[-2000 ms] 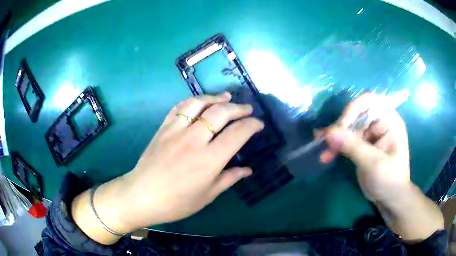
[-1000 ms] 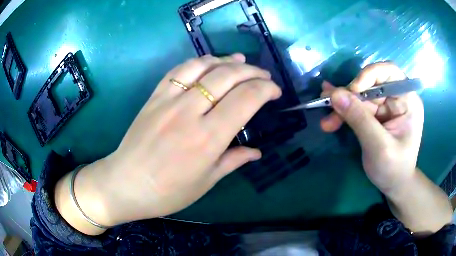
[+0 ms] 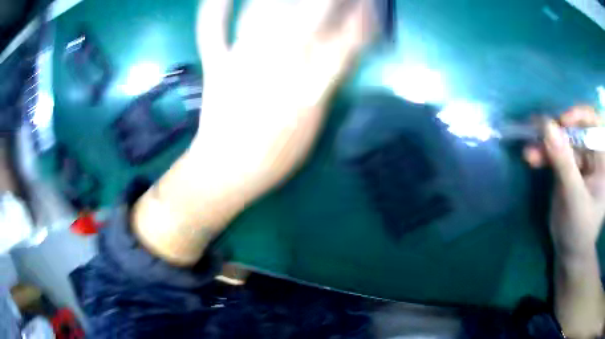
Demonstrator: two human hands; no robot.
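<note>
The picture is strongly blurred. My left hand (image 3: 265, 93) reaches up to the top edge, its fingertips at a dark strip of the black housing (image 3: 387, 23); most of that housing is hidden or out of the picture. My right hand (image 3: 570, 155) is at the right edge, partly cut off, and grips the silver tweezers (image 3: 521, 131), tip pointing left. Black adhesive pads (image 3: 401, 182) lie on clear backing film (image 3: 474, 198) between my hands, touched by neither.
Several black housings lie at the left of the green bench, one larger (image 3: 142, 129) and another (image 3: 88, 69) further back. A red object (image 3: 85, 224) is beyond the bench's lower left edge. Bright glare crosses the bench's upper middle.
My left hand has moved up and away from the pads together with the housing. My right hand sits further right in the picture with the tweezers. The view has shifted.
</note>
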